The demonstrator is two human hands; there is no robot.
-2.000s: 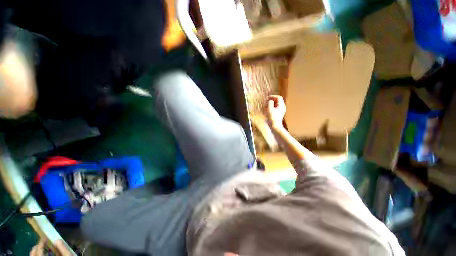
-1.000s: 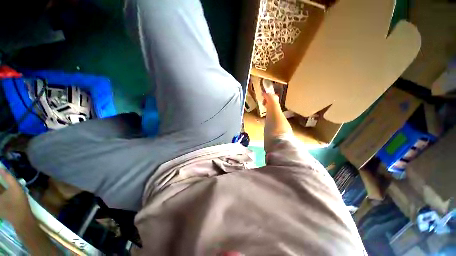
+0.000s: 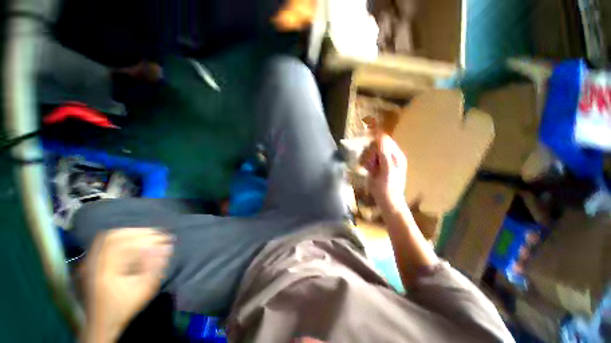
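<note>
My right hand (image 3: 388, 166) is over the open cardboard carton (image 3: 445, 144) at the right of my leg. Its fingers are closed on a pale piece (image 3: 356, 153), too blurred to make out its shape. Tan parts (image 3: 375, 110) lie inside the carton behind the hand. My left hand (image 3: 130, 258) is at the lower left, over my thigh, with its fingers curled. It is strongly blurred, and I cannot tell whether it holds anything.
A blue crate (image 3: 155, 179) with grey-white parts is at the left, beside a pale curved bench edge (image 3: 30, 174). Another open carton (image 3: 435, 33) stands beyond. More cartons (image 3: 482, 221) and a blue-and-white package (image 3: 569, 107) are at the right. A red object (image 3: 80, 115) is at the left.
My right hand has risen from inside the carton with the pale piece. My left hand has moved from the bench edge to over my thigh. The view has shifted, showing more beyond my knee.
</note>
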